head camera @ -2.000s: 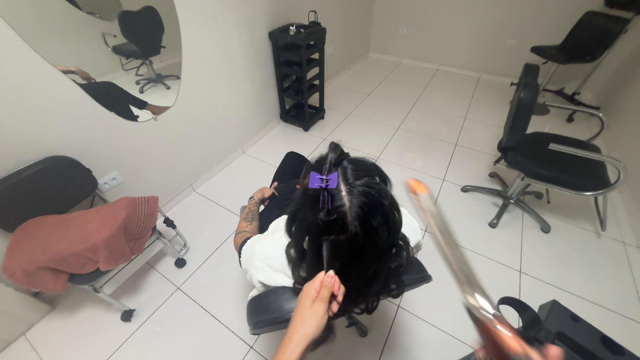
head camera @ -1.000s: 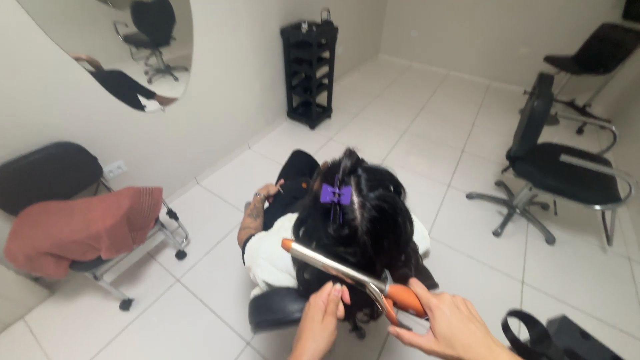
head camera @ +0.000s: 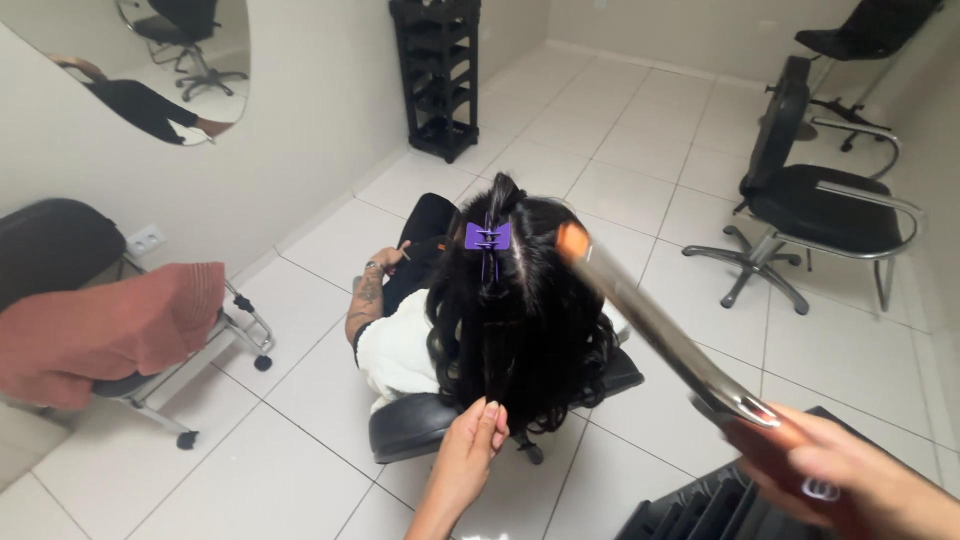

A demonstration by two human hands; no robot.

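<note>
A seated person with long dark wavy hair (head camera: 555, 330) faces away from me. A purple hair clip (head camera: 487, 237) holds part of the hair at the back of the head. My left hand (head camera: 478, 435) pinches the end of a dark strand below the head. In my right hand (head camera: 817, 465) is a curling iron (head camera: 660, 330) with an orange tip, a metal barrel and an orange-brown handle. The barrel slants up and left, its tip in front of the hair's right side in the view; whether it touches cannot be told. No hair is seen wound on it.
A white towel (head camera: 401, 349) covers the person's shoulders, above a black chair back (head camera: 412, 427). At left, a reddish towel (head camera: 120, 322) lies on a chair below a mirror (head camera: 187, 67). A black shelf trolley (head camera: 439, 82) stands ahead, black chairs (head camera: 832, 210) at right, a black tiered stand (head camera: 697, 502) lower right.
One second ago the curling iron lay across the hair near my left hand; my right hand has moved it away to the right. My left hand remains low behind the head.
</note>
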